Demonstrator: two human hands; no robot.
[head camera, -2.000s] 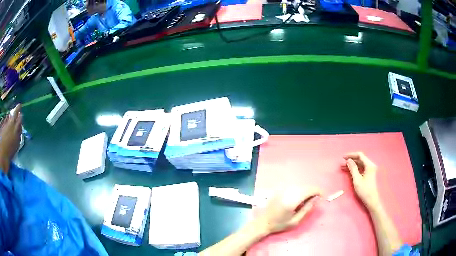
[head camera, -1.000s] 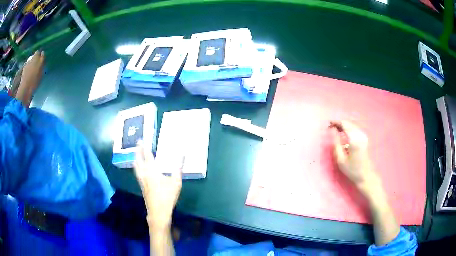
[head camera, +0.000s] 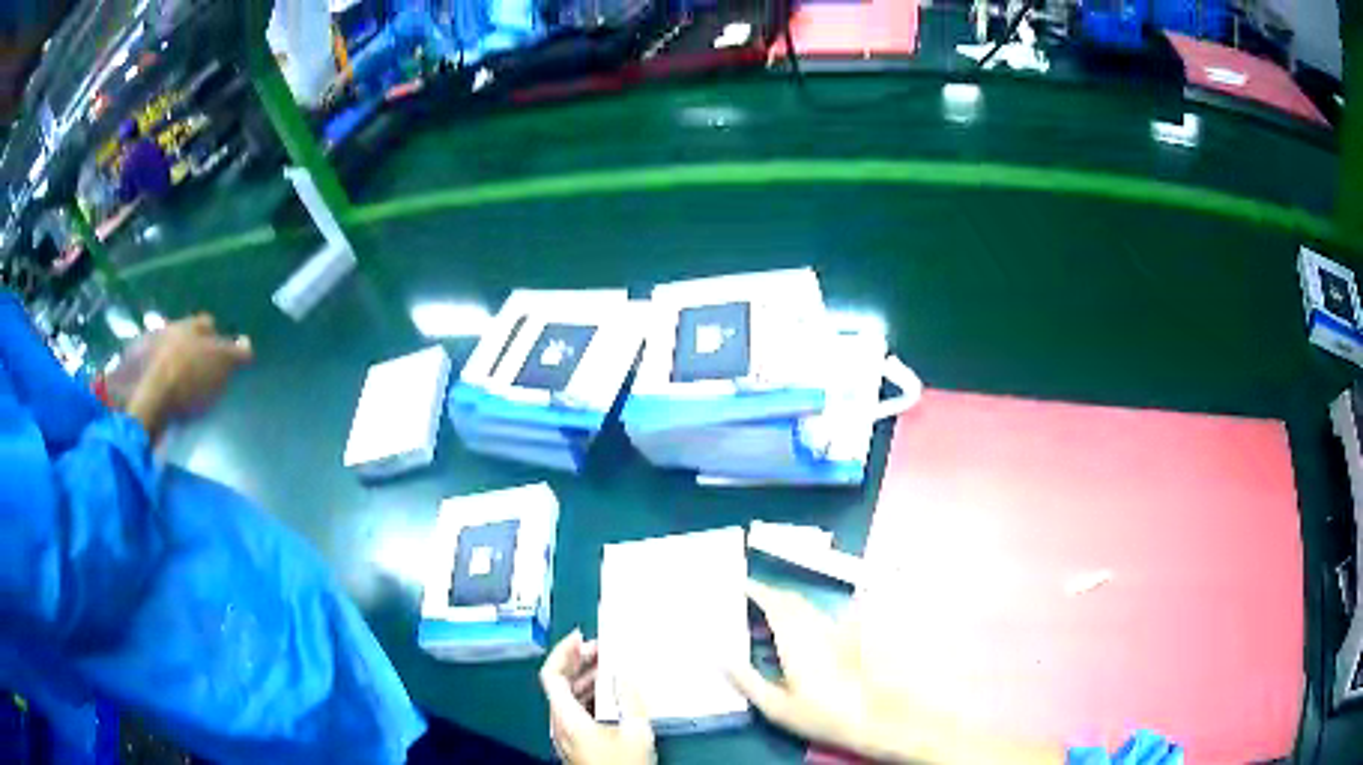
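Note:
A plain white inner box lies at the bench's front, left of the pink-red work mat. My left hand is at its lower left side, fingers and thumb on its edge. My right hand is at its right side, fingertips against the edge. The box is held between both hands. A finished retail box with a dark picture lies to its left. A small white piece lies on the mat, faint in the glare.
Two stacks of sleeves stand behind the box. A white strip lies at the mat's left edge. Another white box is at left, near a neighbour's blue sleeve and hand. A boxed pack and part of the scale are at right.
My right hand has moved left from over the mat to the plain white box. My left hand has moved from between the boxes to its lower left side. The camera view has shifted.

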